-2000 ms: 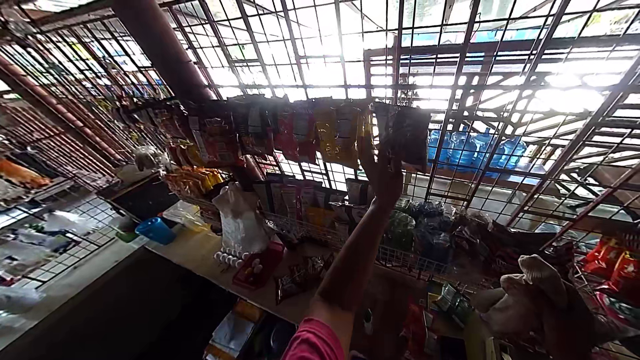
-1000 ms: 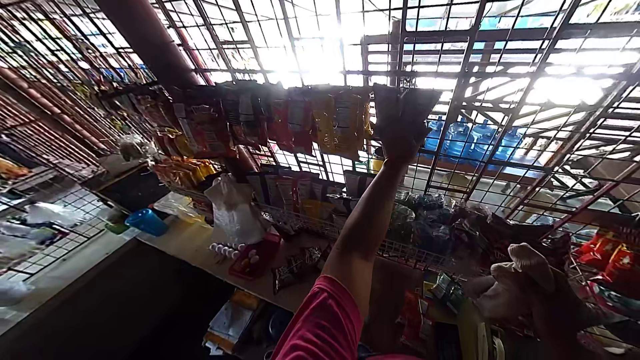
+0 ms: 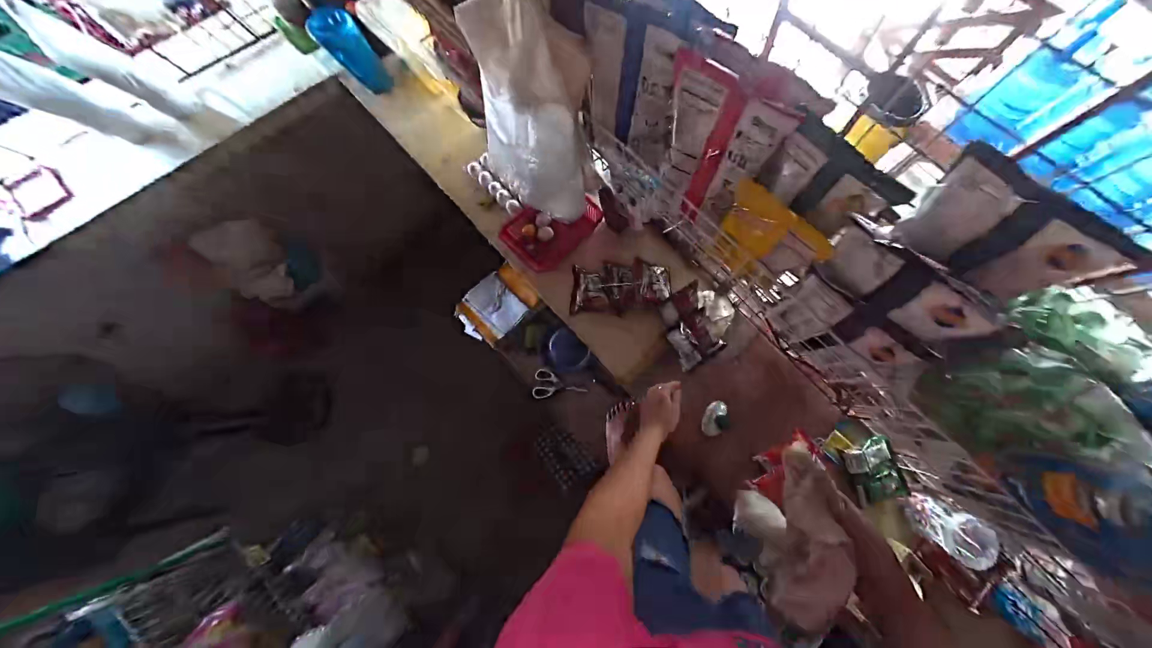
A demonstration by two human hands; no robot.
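My left hand (image 3: 661, 409), at the end of a bare arm with a pink sleeve, is low over the counter's near end. Its fingers look curled, and whether they hold anything is hidden. Beside it lies a spiral-bound notebook (image 3: 617, 430); a small white-and-green item (image 3: 715, 418) lies to its right. Scissors (image 3: 551, 384) lie to its left. At the lower right, what looks like my right hand (image 3: 814, 540) is blurred and dark, next to a pale, crumpled thing (image 3: 760, 517) and a red packet (image 3: 776, 468). Its grip cannot be made out.
Small brown packets (image 3: 621, 286) and a red plastic basket (image 3: 551, 243) with eggs lie on the wooden counter, near a white plastic bag (image 3: 535, 135). A wire rack (image 3: 774, 333) holds upright pouches along the right. A blue container (image 3: 349, 45) stands at the far end.
My left hand has come down from the row of hanging packets to the counter. The view has tilted down strongly, and the hanging row is out of sight.
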